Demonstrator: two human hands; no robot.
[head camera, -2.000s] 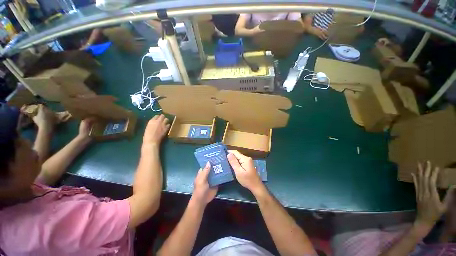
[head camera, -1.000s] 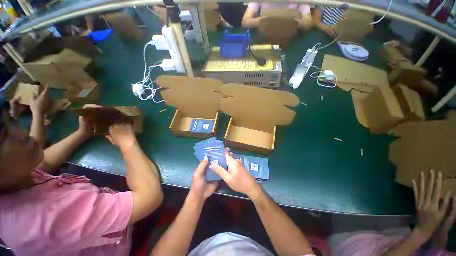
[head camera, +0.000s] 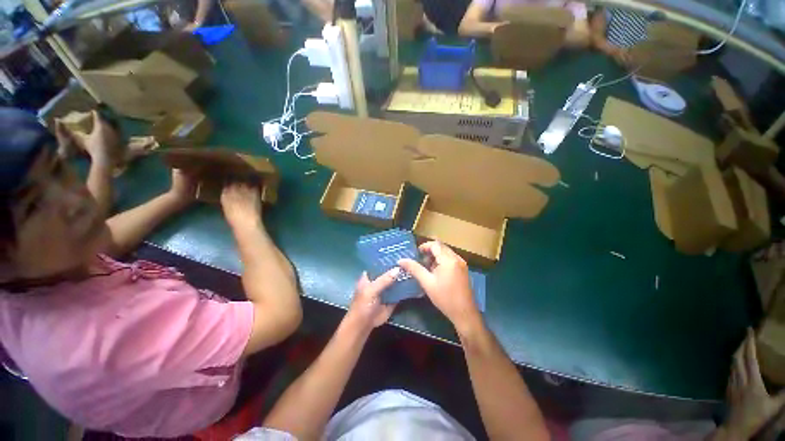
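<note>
My left hand (head camera: 375, 297) holds a slightly fanned stack of dark blue instruction cards (head camera: 387, 250) above the bench's front edge. My right hand (head camera: 441, 277) is at the stack's right side, its thumb on the top card. A spare card pile (head camera: 479, 289) lies on the bench, partly hidden by my right hand. Behind the stack stand two open mailer boxes with lids up. The left mailer box (head camera: 340, 201) has a blue card (head camera: 375, 205) lying in it. The right mailer box (head camera: 460, 234) shows no card inside.
At left, a person in a pink shirt (head camera: 129, 344) handles a brown box (head camera: 205, 179). White cables (head camera: 274, 132), a bench device (head camera: 482, 129) with a blue bin (head camera: 446, 67), and a loose power strip (head camera: 568, 116) lie behind. Folded boxes (head camera: 701, 207) and another person's hand (head camera: 749, 388) are at right.
The view has shifted, so the bench things appear farther right. The cards, fanned wider a second ago, are closer together. The neighbour's nearer hand has moved into their box since the earliest frame.
</note>
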